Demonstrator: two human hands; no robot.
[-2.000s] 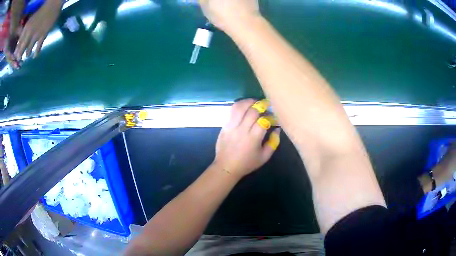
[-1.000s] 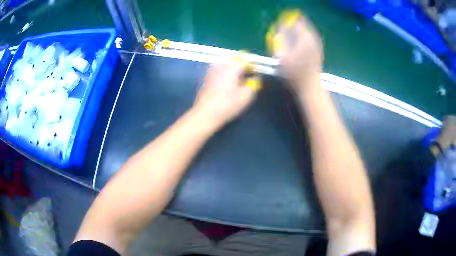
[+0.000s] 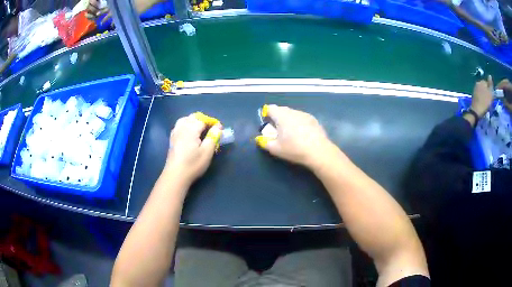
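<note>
My left hand [image 3: 193, 143], with yellow finger cots, holds a small whitish translucent piece [image 3: 227, 135] between thumb and finger, above the dark worktop. My right hand [image 3: 292, 133], also with yellow cots, holds a white housing [image 3: 269, 132] with a dark end and thin whitish strands towards its upper left. The two hands are a short way apart, and the parts do not touch. The fingers hide part of both pieces.
A blue bin [image 3: 115, 151] full of white housings stands at left. A metal post [image 3: 135, 47] rises beside it. The white rail [image 3: 314, 87] and green belt [image 3: 241, 50] lie beyond the worktop [image 3: 252, 190]. Another person's dark sleeve [image 3: 443, 151] and a blue bin are at right.
The view has shifted and more belt shows. My right hand has come back from over the belt to the worktop, and both hands are now above it, each with a piece.
</note>
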